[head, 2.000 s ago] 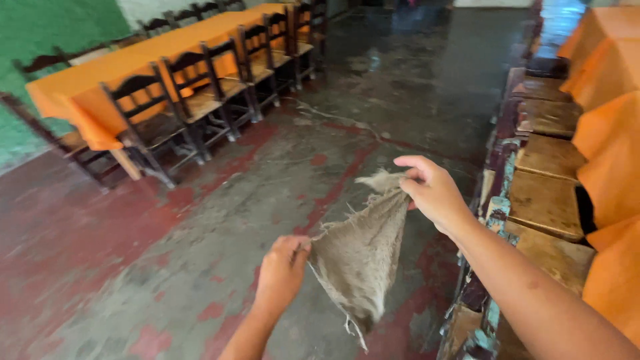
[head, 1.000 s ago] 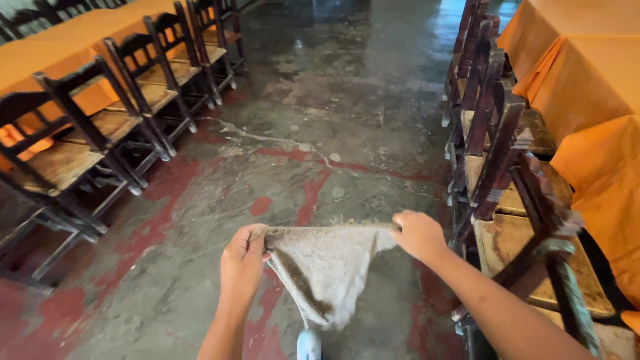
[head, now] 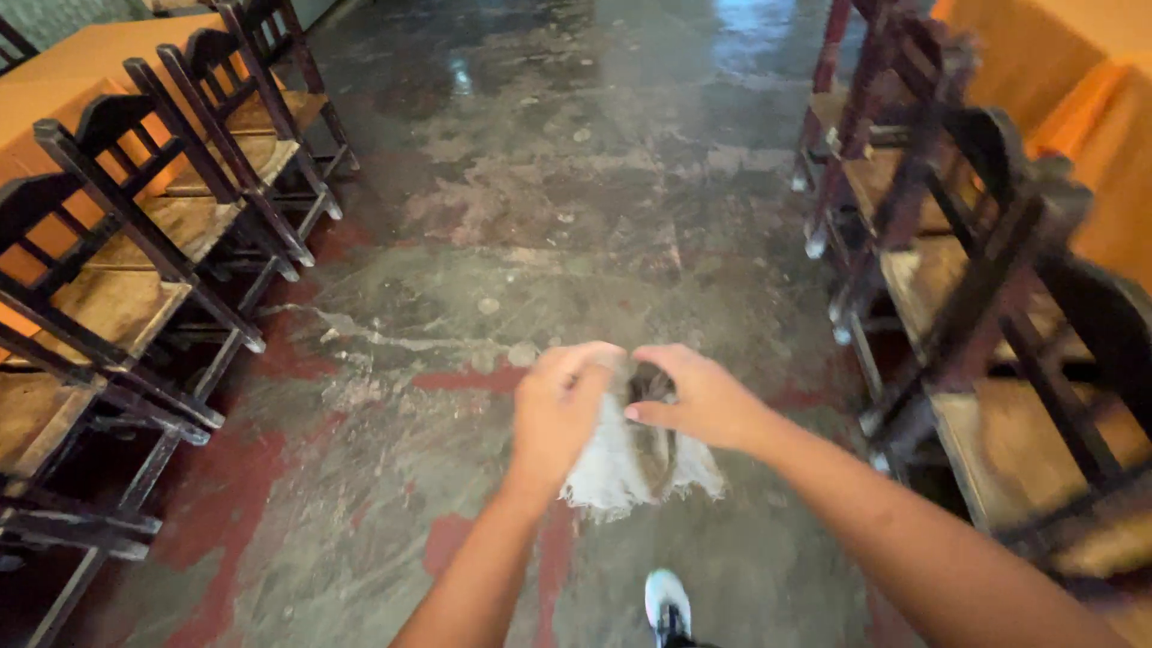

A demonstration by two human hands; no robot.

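A frayed, greyish cloth rag hangs bunched below both hands, its ragged lower edge over the floor. My left hand grips the rag near its top, the fingers curled around it. Close beside it on the right, my right hand has its thumb and index finger apart, with a darker part of the rag between or behind them. Whether the right fingers hold the rag cannot be told.
Dark wooden chairs line an orange-covered table at left. More wooden chairs stand at right beside another orange tablecloth. Between the rows runs a worn floor with red patches. A light shoe shows at the bottom.
My hands have come together from wide apart. The rag, stretched between them a second ago, now hangs bunched. The view has moved along the aisle.
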